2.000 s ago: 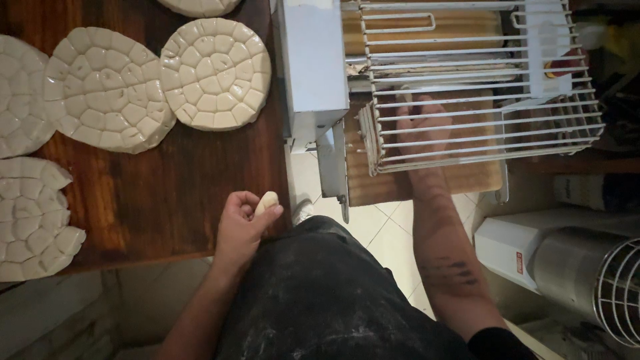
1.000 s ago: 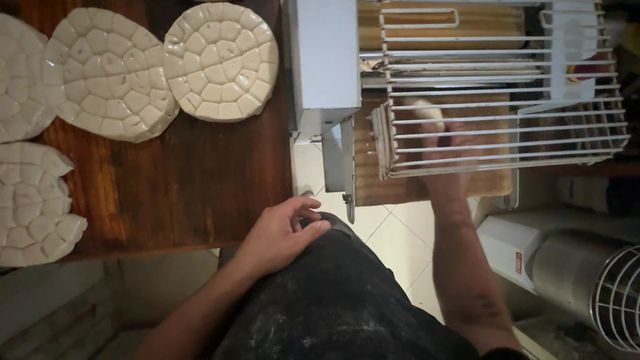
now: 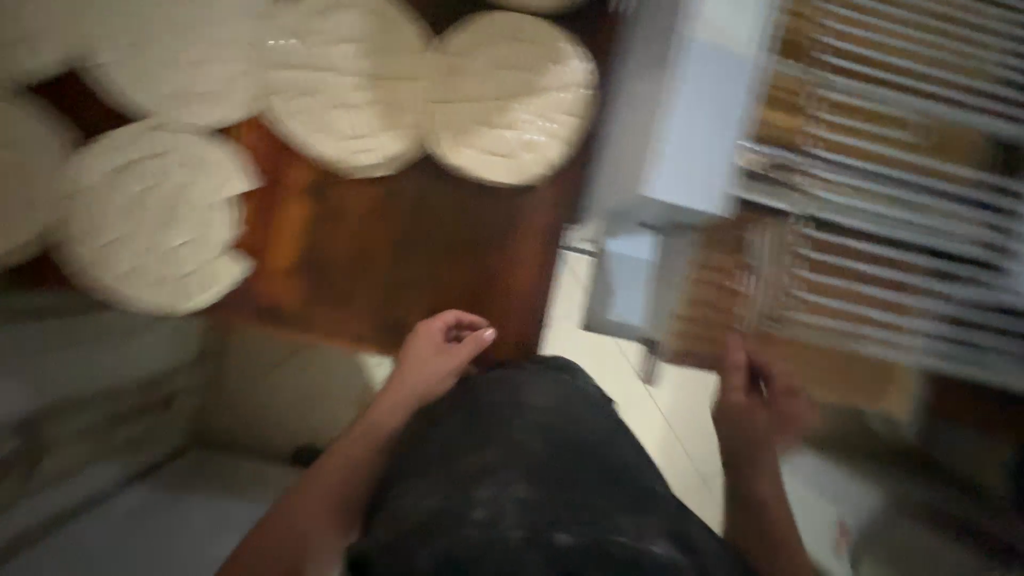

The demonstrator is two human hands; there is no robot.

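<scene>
My left hand point(image 3: 448, 352) is over the near edge of the dark wooden table point(image 3: 400, 248), its fingers curled loosely with nothing seen in them. My right hand point(image 3: 764, 396) is blurred, below the near side of the white wire guard point(image 3: 880, 264), fingers apart and no object visible in it. Behind that guard are brown boards or belts point(image 3: 712, 320) of a machine. Flat rounds of scored pale dough lie on the table: one near the machine point(image 3: 512, 100), another beside it point(image 3: 344, 88), and a notched one point(image 3: 160, 216) at the left.
The machine's light metal side housing point(image 3: 696, 120) stands just right of the table, with a bracket point(image 3: 628, 280) below it. Pale floor tiles point(image 3: 680, 416) show between table and machine. My dark, flour-marked apron point(image 3: 512, 480) is against the table's near edge. The picture is blurred.
My right hand has come out from under the wire guard toward me. The small pale piece in my left hand two seconds ago is no longer there. The view has swung.
</scene>
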